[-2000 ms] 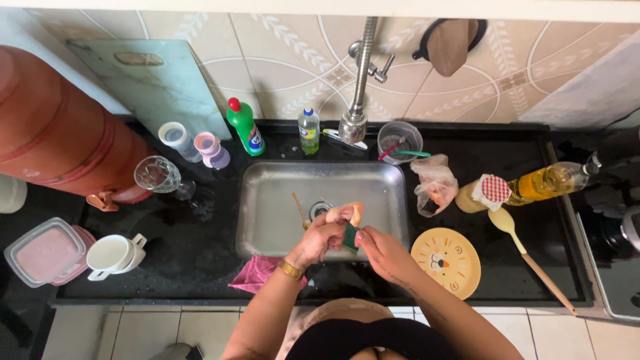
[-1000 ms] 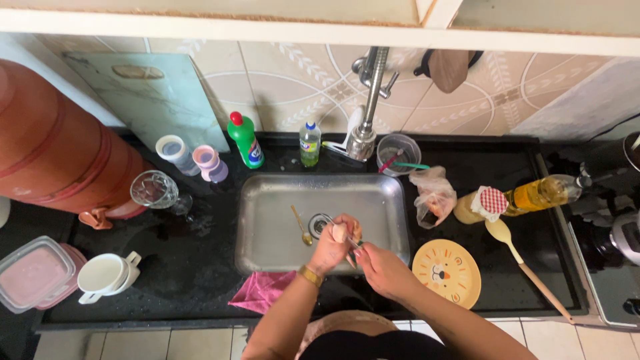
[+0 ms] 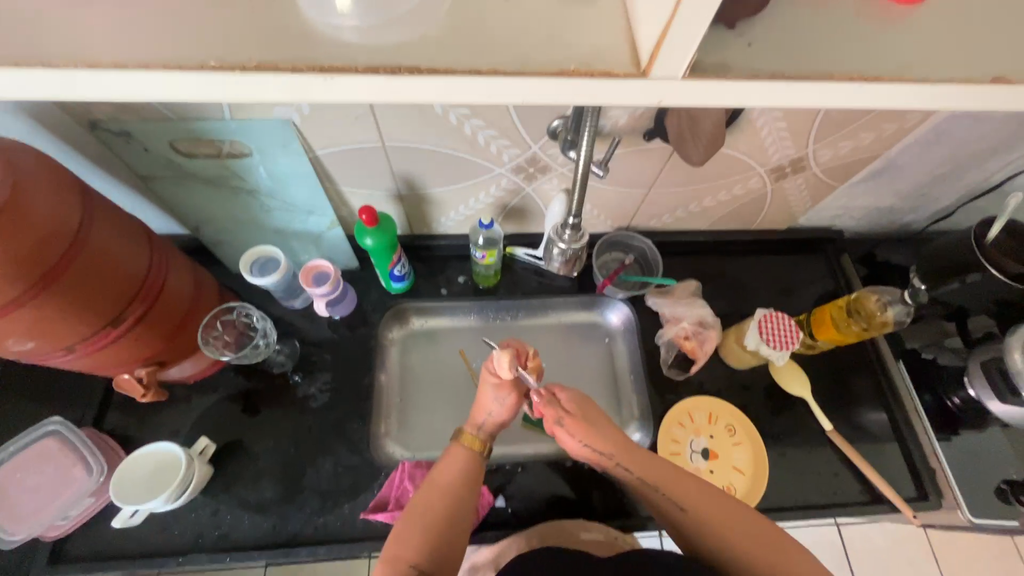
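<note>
Over the stainless steel sink (image 3: 432,432), my left hand (image 3: 498,392) holds a pale, pinkish piece of food (image 3: 506,362), perhaps raw chicken. My right hand (image 3: 572,416) grips a knife (image 3: 526,377), whose blade lies against the piece, its tip showing beyond my left hand. A dark green item (image 3: 534,423) shows below my right hand; I cannot tell what it is. Partly behind my left hand, a thin golden utensil (image 3: 466,366) lies in the basin. A pink cloth (image 3: 400,492) rests at the sink's front edge.
Right of the sink are a plastic bag (image 3: 686,328), a lion-face plate (image 3: 714,448), a spoon (image 3: 832,432) and an oil bottle (image 3: 856,318). Behind stand a faucet (image 3: 570,240) and bottles (image 3: 385,252). Left are a glass goblet (image 3: 238,334) and white cups (image 3: 156,480). A shelf (image 3: 320,86) overhangs the counter.
The knife, not plain two seconds ago, now shows across the piece in my left hand. Both hands remain close together over the sink. The view has shifted, showing more of the shelf.
</note>
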